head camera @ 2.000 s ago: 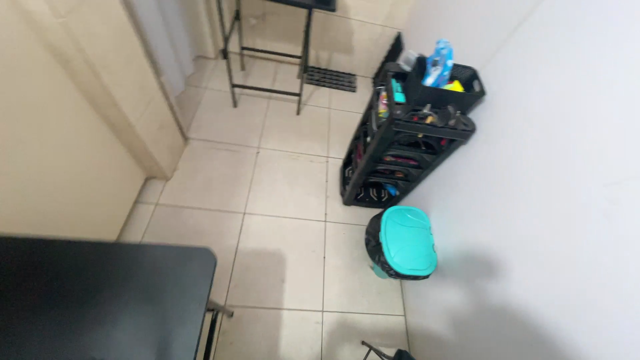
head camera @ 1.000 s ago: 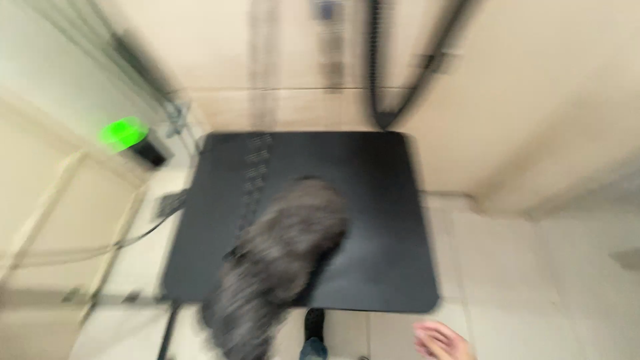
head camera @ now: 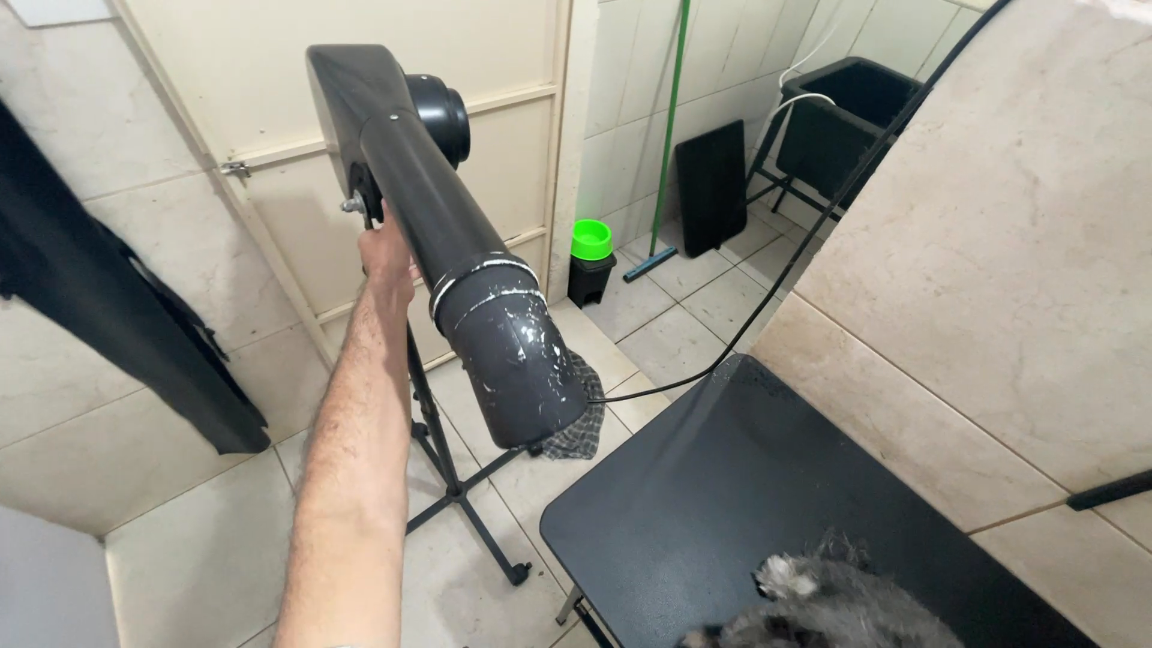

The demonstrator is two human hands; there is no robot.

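Observation:
My left hand (head camera: 389, 256) is at the bracket below a black pet stand dryer (head camera: 432, 189), wrapped around the top of its stand (head camera: 425, 396); the dryer body partly hides the fingers. The dryer's scuffed elbow nozzle (head camera: 517, 369) points down toward a black grooming table (head camera: 666, 504). A grey, shaggy dog (head camera: 837, 603) is on the table at the lower right, partly cut off by the frame. My right hand is out of view.
The stand's wheeled base is on the tiled floor, near a checked cloth (head camera: 580, 423). A black cable (head camera: 774, 301) runs above the table corner. Behind are a green bowl (head camera: 591, 239) on a black bin, a squeegee (head camera: 650, 264), a black panel (head camera: 711, 189) and a black tub (head camera: 828, 135).
The view has swung strongly to the left. My left hand and the stand dryer have come into view; the hand seen at the lower right one second ago is out of view.

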